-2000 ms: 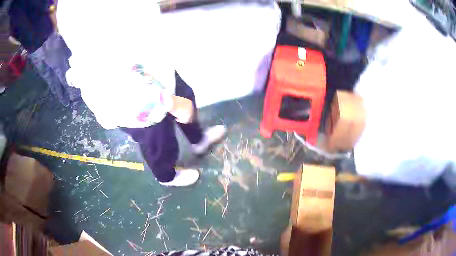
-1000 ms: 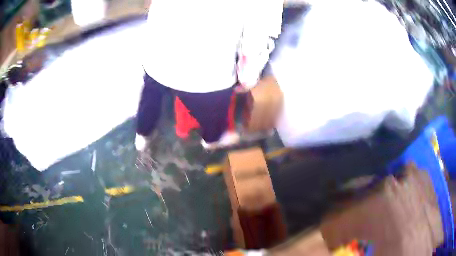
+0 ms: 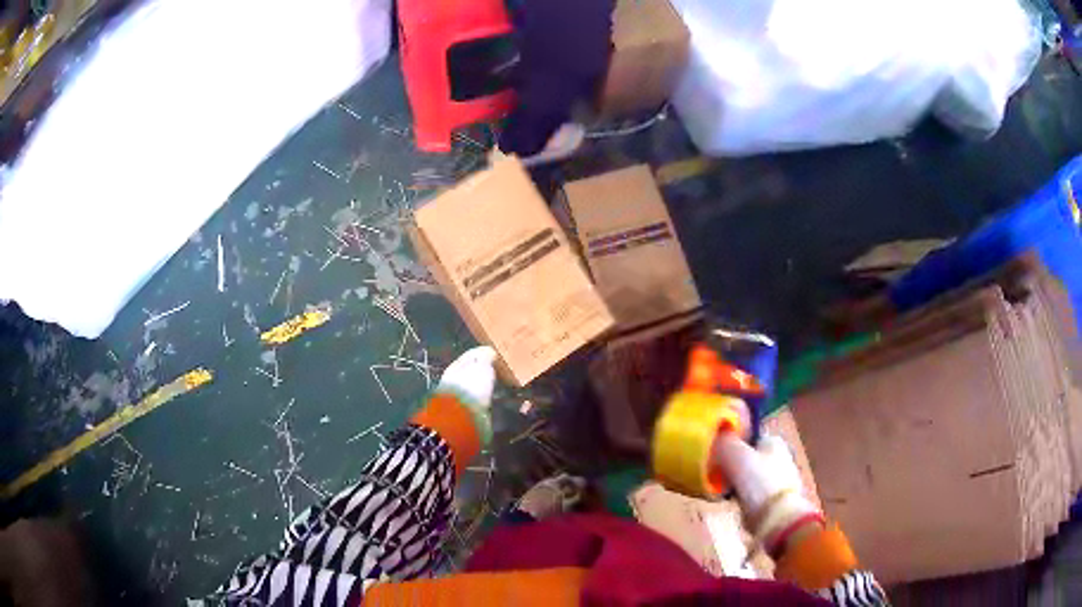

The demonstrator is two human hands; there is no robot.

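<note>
A tan carton (image 3: 516,273) with printed dark lines is tilted above the floor in the middle. My left hand (image 3: 470,385), in a white glove with an orange cuff, is at its lower left corner; the fingertips are hidden by the carton. My right hand (image 3: 765,480), also gloved, holds the orange and blue tape dispenser (image 3: 720,377) with its yellow tape roll, right of the carton and apart from it. A second printed carton (image 3: 629,243) stands on the floor behind the first.
A stack of flat cartons (image 3: 937,445) leans at right by a blue bin (image 3: 1009,243). A red stool (image 3: 441,71) and a person's dark-clothed legs (image 3: 558,71) are at top. White bundles lie at upper left (image 3: 202,154) and upper right (image 3: 831,83). Litter covers the green floor.
The view has tilted down. Both hands have come into view, with a carton at my left hand and the tape dispenser in my right. The other person, standing earlier, is now by the stool.
</note>
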